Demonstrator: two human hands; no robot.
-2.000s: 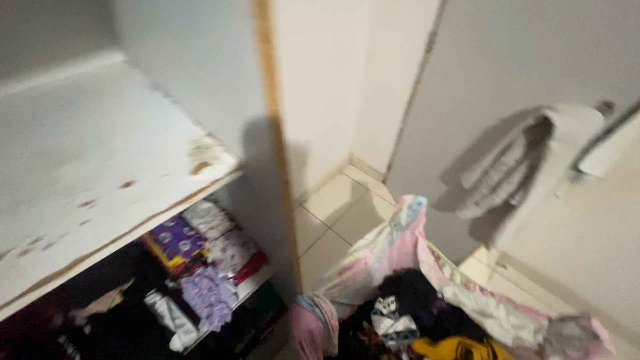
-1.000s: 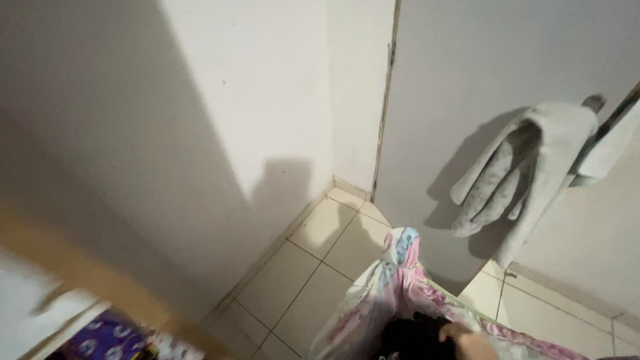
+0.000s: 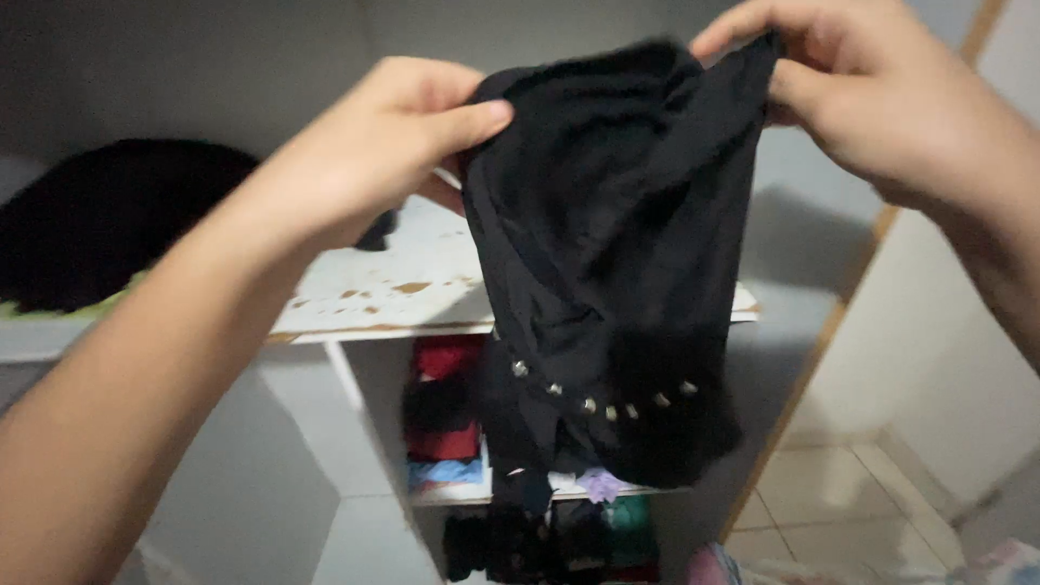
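Note:
A black garment with a row of shiny studs near its lower part hangs between my two hands, in front of a cupboard. My left hand pinches its upper left edge, thumb on the near side. At its upper right corner, the fingers and thumb of my right hand grip the cloth. The garment's lower end hangs over the shelves and hides part of them.
A white shelf with chipped patches runs behind the garment. On its left lies a dark heap of cloth. Below, folded red clothes and a green cloth sit in compartments. Patterned fabric shows at the lower right, near the tiled floor.
One second ago a hand was at dark cloth in the fabric bundle; now both my hands hold up a black garment. The view has swung to the cupboard.

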